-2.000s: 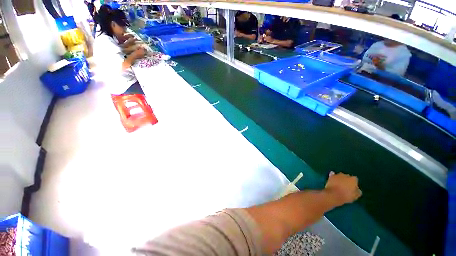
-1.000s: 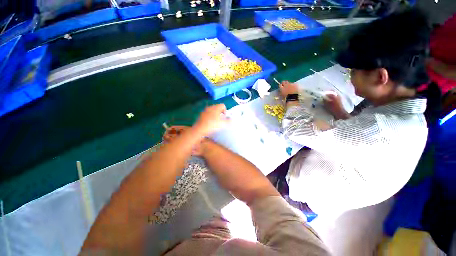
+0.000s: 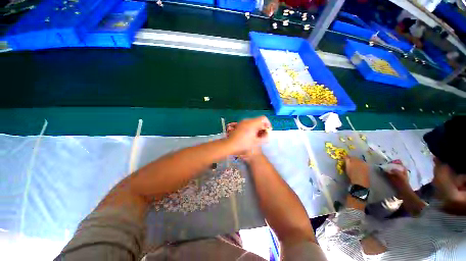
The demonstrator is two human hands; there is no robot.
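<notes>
A loose pile of small white parts lies on the grey mat below my forearms. My left hand is over the mat's far edge with its fingers curled. A tiny pale spot shows at its fingertips, too blurred to name. My right hand is mostly hidden behind my left wrist, and only some fingers show. What it holds cannot be seen. A small dark green patch shows at the pile's far edge. One pale piece lies on the dark green belt.
A blue tray of white and yellow parts stands ahead right, with a white ring and white wad near it. A neighbour works at yellow parts on the right. Tape strips cross the bench.
The view has swung from the bench's left side to the pile and neighbour. My left arm, earlier reaching over the belt alone, now crosses in front of my right hand.
</notes>
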